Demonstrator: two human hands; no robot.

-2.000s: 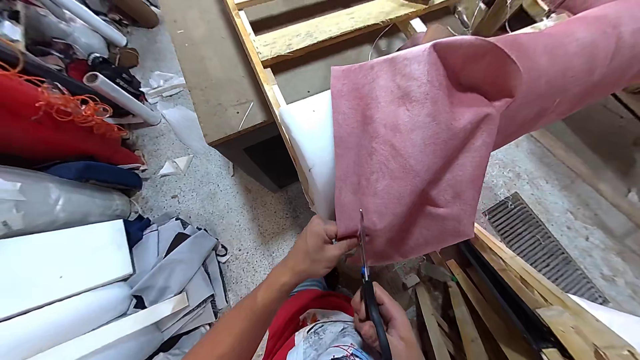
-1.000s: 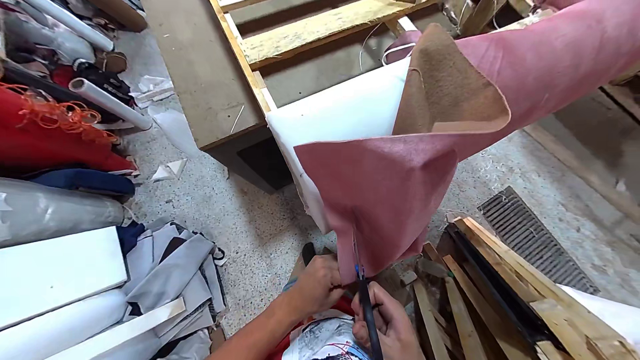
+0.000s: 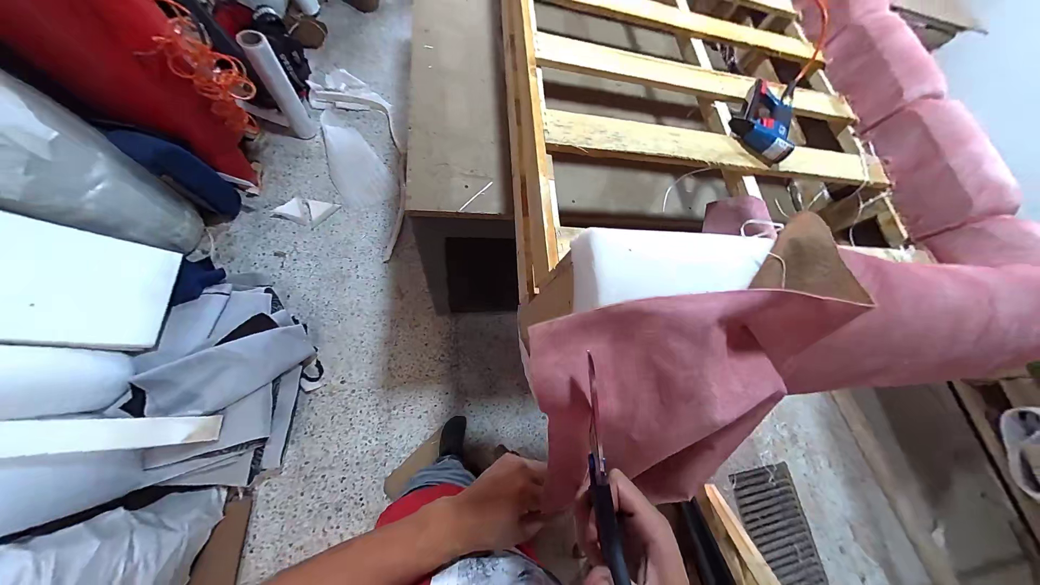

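Pink upholstery fabric hangs over the near end of a wooden sofa frame, partly covering white foam. Its tan underside shows where a corner folds back. My left hand pinches the lower left edge of the fabric. In my right hand is a pair of scissors with black handles, the blades pointing away from me and lying at the fabric just right of my left hand. Whether the blades are parted is unclear.
A blue staple gun with an orange hose rests on the frame slats. Folded grey fabric, white foam boards and rolls lie at left. A floor grate and wooden strips are at lower right.
The fabric's raised flap has dropped lower, and more of the frame with the staple gun has come into view as the view shifts. Both hands stay at the fabric's lower edge.
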